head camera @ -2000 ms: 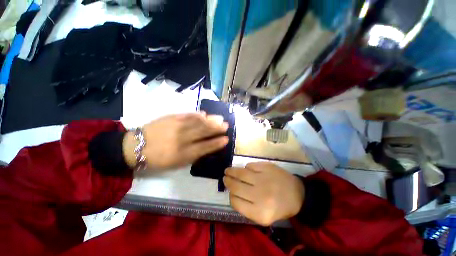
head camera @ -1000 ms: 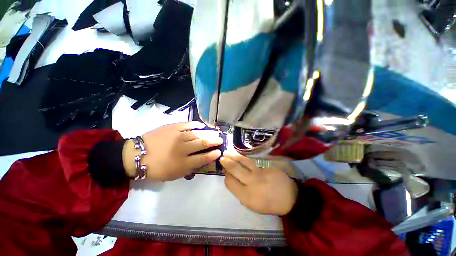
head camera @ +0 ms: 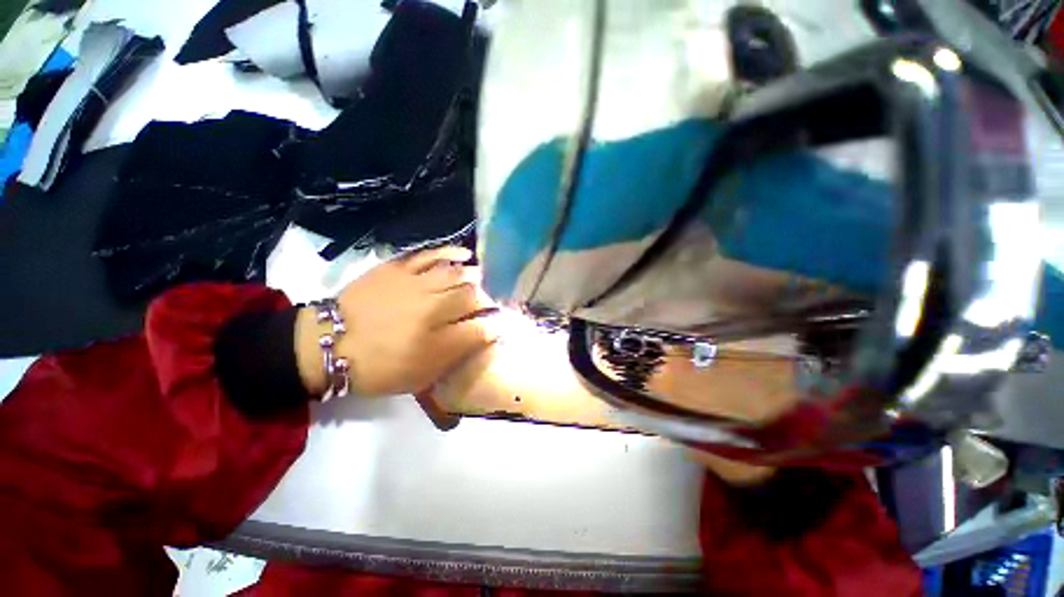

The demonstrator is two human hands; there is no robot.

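Note:
The white and blue sewing machine head (head camera: 700,198) fills the upper right, with bright glare at the needle area. My left hand (head camera: 403,324), wearing a bracelet, lies palm down just left of the needle, fingers pointing at it. The small black piece cannot be made out now; whether anything is under my left fingers is hidden. My right hand (head camera: 737,469) is almost wholly hidden behind the machine head and its chrome guard; only a bit of skin shows above the dark cuff. The beige needle plate (head camera: 537,399) shows between my hands.
A heap of black cut pieces (head camera: 204,192) lies left of the machine on a black panel (head camera: 47,262). Pale and grey strips (head camera: 76,105) lie at the far left. A measuring tape (head camera: 467,568) runs along the front edge. A blue basket (head camera: 1009,571) is at lower right.
The black piece seen under my left hand earlier no longer shows. My right hand has moved right, away from the needle, behind the machine head. The view has shifted, with the head looming larger.

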